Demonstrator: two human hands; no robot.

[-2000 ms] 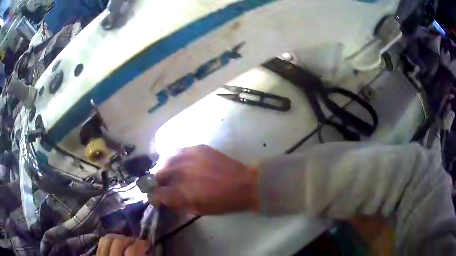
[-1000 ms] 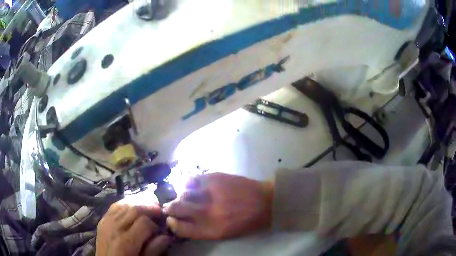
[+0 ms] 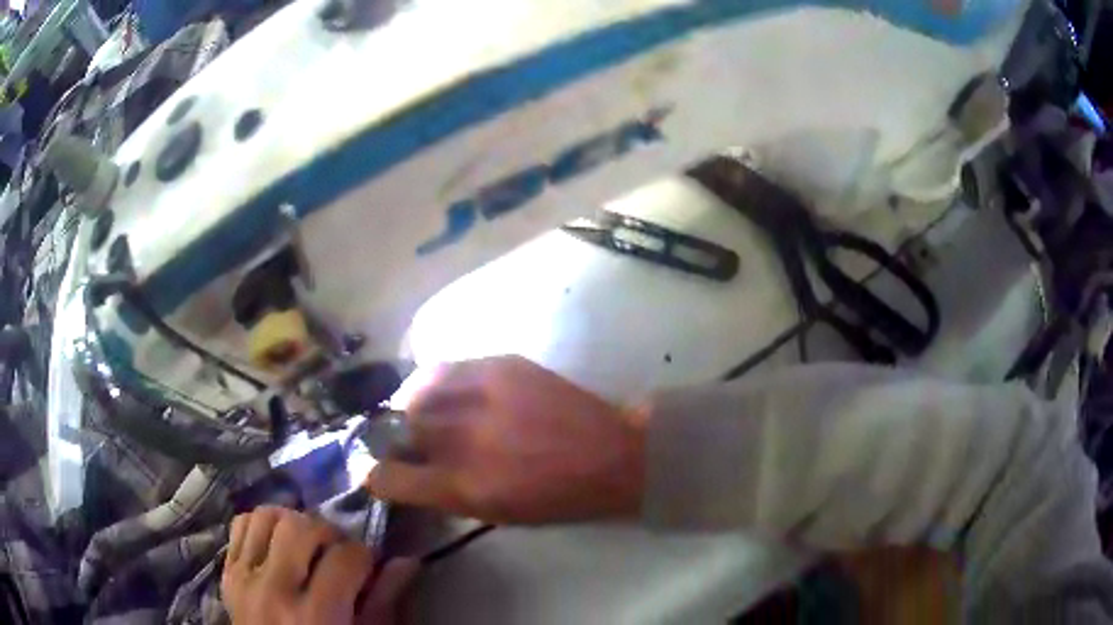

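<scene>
Plaid fabric [image 3: 153, 531] lies bunched left of the needle area of the white sewing machine [image 3: 366, 232] marked "JACK". A narrow folded edge of it [image 3: 372, 523] runs from the presser foot area down between my hands. My right hand [image 3: 507, 440] is beside the presser foot, its fingertips pinched on the folded edge, partly lost in lamp glare. A small grey metal tab [image 3: 388, 433] shows at these fingertips. My left hand [image 3: 299, 568] is at the bottom edge, partly cut off, its fingers curled on the cloth. The needle tip cannot be made out.
Black thread snips [image 3: 665, 244] and large black shears [image 3: 842, 275] lie on the white bed behind my right forearm. A yellowish knob [image 3: 278, 339] sits on the machine head. More plaid cloth hangs at the right edge [image 3: 1080, 244] and upper left.
My left hand has moved down and away from my right hand, so cloth shows between them. My right hand has shifted slightly up and left. The whole view has shifted a little.
</scene>
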